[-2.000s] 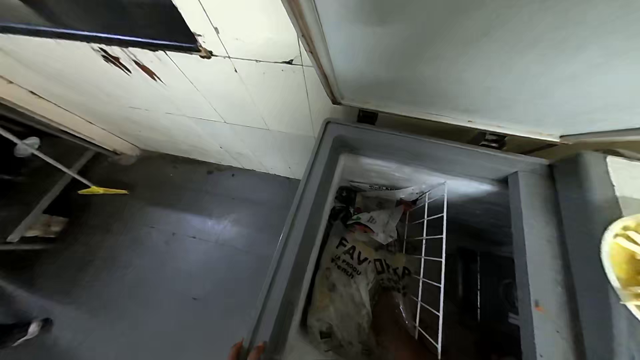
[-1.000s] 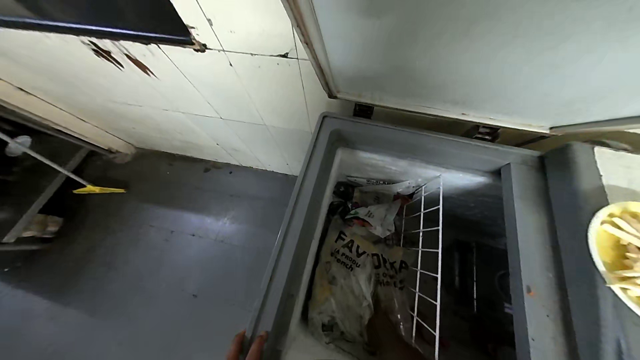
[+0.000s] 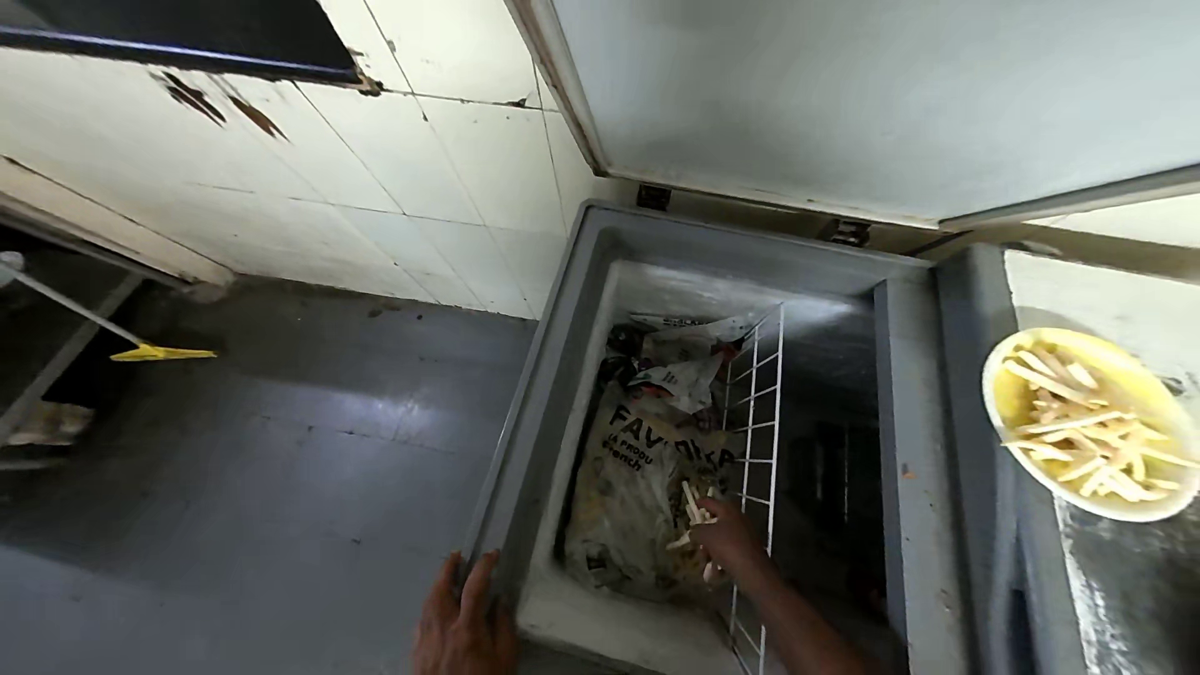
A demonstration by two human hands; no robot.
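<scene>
My right hand (image 3: 727,536) is down inside an open chest freezer (image 3: 548,394), closed around a bunch of frozen french fries (image 3: 692,511). Under it lies a printed plastic bag of fries (image 3: 619,497), beside a white wire divider (image 3: 773,431). My left hand (image 3: 464,619) rests on the freezer's near left rim, fingers a little apart, with nothing held. At the right, a yellow bowl (image 3: 1008,412) holding more fries stands on a ledge beside the freezer. Further plastic packs (image 3: 680,375) lie at the far end of the compartment.
The raised freezer lid (image 3: 844,103) leans at the back, above its hinges. A tiled wall (image 3: 450,187) stands behind. On the grey floor (image 3: 328,487) to the left is a yellow-headed floor squeegee or broom (image 3: 161,353). The freezer's right compartment (image 3: 830,450) is dark.
My right hand, low and dim over the bag before, now shows clearly with fries in its grip. My left hand stays at the rim, and more of it shows.
</scene>
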